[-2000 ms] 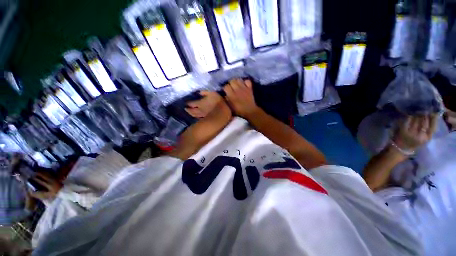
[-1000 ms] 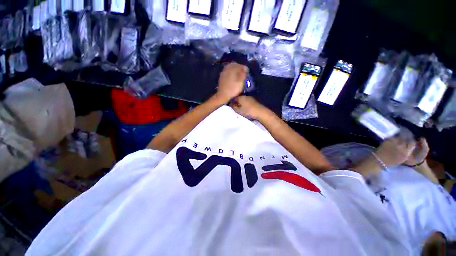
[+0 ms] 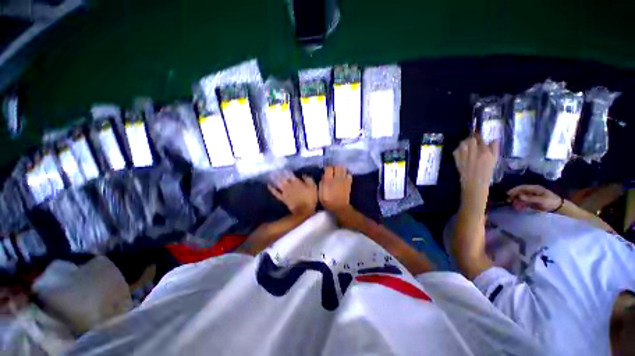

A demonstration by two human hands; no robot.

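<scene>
My left hand rests with its fingers spread over the black mat. My right hand is close beside it, fingers forward and close together. Any dark thing under the hands blends into the black mat, so I cannot tell if one is there. Beyond them stands a row of open power bank units with white batteries, yellow tape and green boards, on bubble bags. To the right, one open unit lies on a bubble bag, and another open unit lies beside it on the mat.
The green surface runs behind the mat, with a dark object on it. More units and crinkled bubble bags lie left. At right, a person's hand touches a bagged unit. A red thing is below the edge.
The view has swung back, showing more green surface. My hands were closed around a dark object; now my left fingers are spread and no held object shows. The other person's hand moved to the bagged units.
</scene>
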